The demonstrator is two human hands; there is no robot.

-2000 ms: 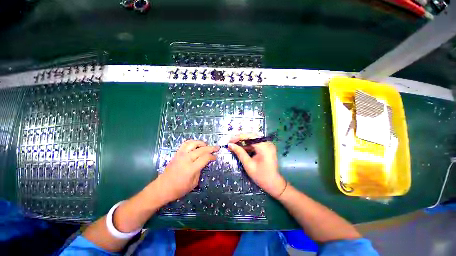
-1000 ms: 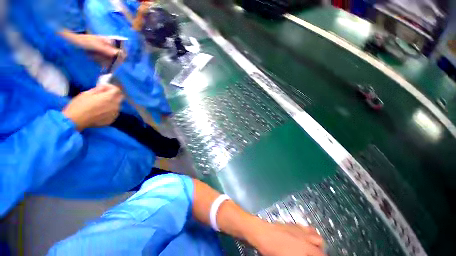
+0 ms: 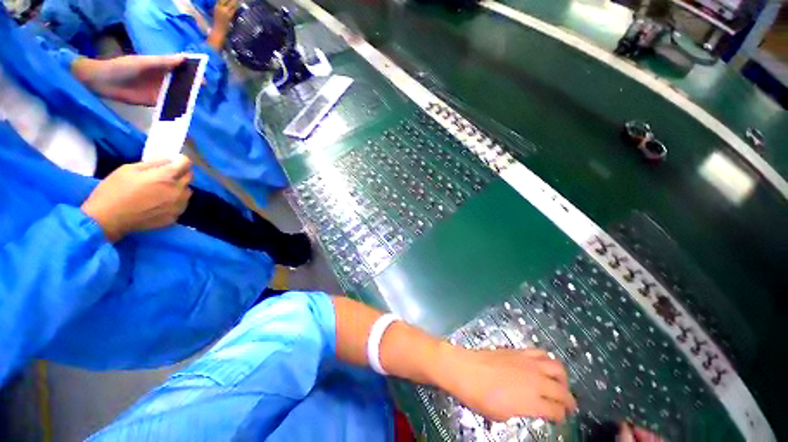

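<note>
A clear blister tray [image 3: 596,328] with rows of small dark components lies at the lower right. My left hand [image 3: 514,384], with a white wristband, rests over its near part, palm down and fingers bent. Whatever is under its fingertips is hidden. My right hand [image 3: 639,433] shows only as fingertips cut off by the bottom edge, beside a blurred dark object; its grip cannot be made out. Dark tailed components [image 3: 644,289] line the white strip along the tray.
Another filled tray [image 3: 406,186] lies further left. Beyond it are a white-framed flat item [image 3: 318,107] and a black fan [image 3: 262,36]. A person in a blue smock [image 3: 173,285] at the left holds a white-framed flat panel [image 3: 175,105]. Two small round items [image 3: 645,141] lie beyond the strip.
The view has swung left from my tray to the neighbouring person and tray. My right hand is now almost out of the picture. The neighbour's panel has turned its face towards me.
</note>
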